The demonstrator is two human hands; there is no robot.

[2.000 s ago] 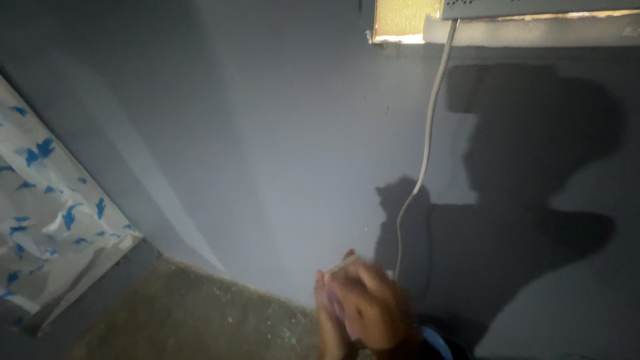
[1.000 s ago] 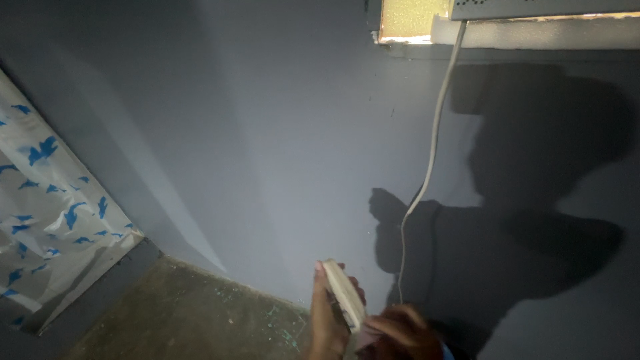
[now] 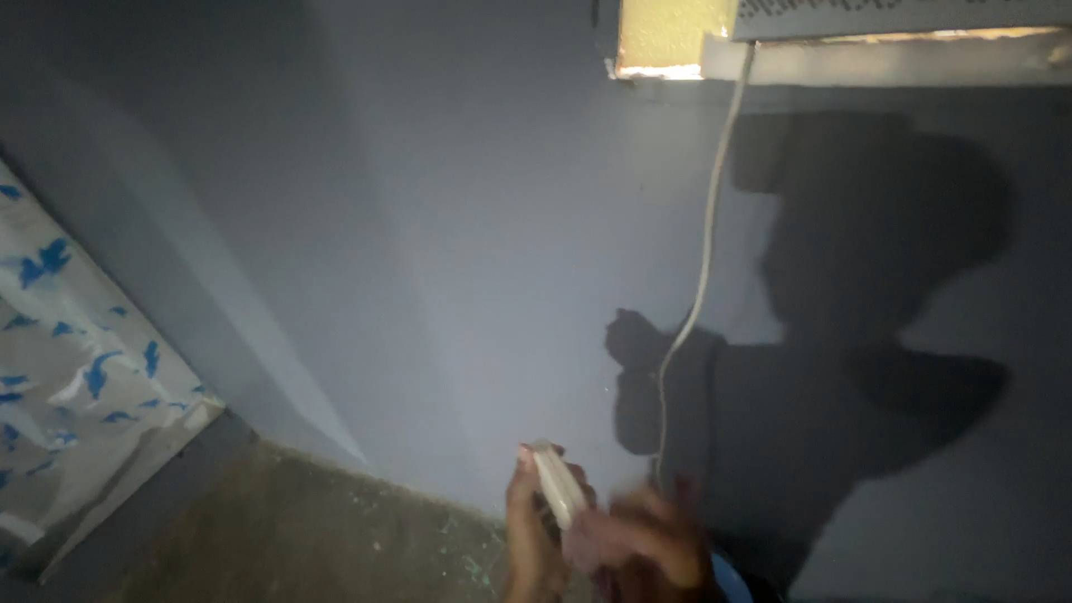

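At the bottom centre my left hand [image 3: 529, 519] grips a narrow whitish object [image 3: 559, 486], which tilts up and to the left; its exact kind is not clear. My right hand [image 3: 657, 536] is blurred and lies against the lower end of that object, beside a pinkish piece [image 3: 593, 540] that may be cloth. How the right fingers sit around the piece cannot be made out. A pale cable [image 3: 710, 218] hangs down the wall above the right hand.
A grey wall [image 3: 469, 251] with my shadow on it stands ahead. A perforated panel [image 3: 904, 15] is at the upper right, beside a lit yellow opening [image 3: 670, 38]. A white sheet with blue shapes [image 3: 75, 368] is at left. Pale specks dot the floor [image 3: 318, 528]. A blue rim [image 3: 730, 578] shows low down.
The whitish object, largely covered by my hands two seconds ago, now shows along its length. My right hand has shifted from over it to its lower end.
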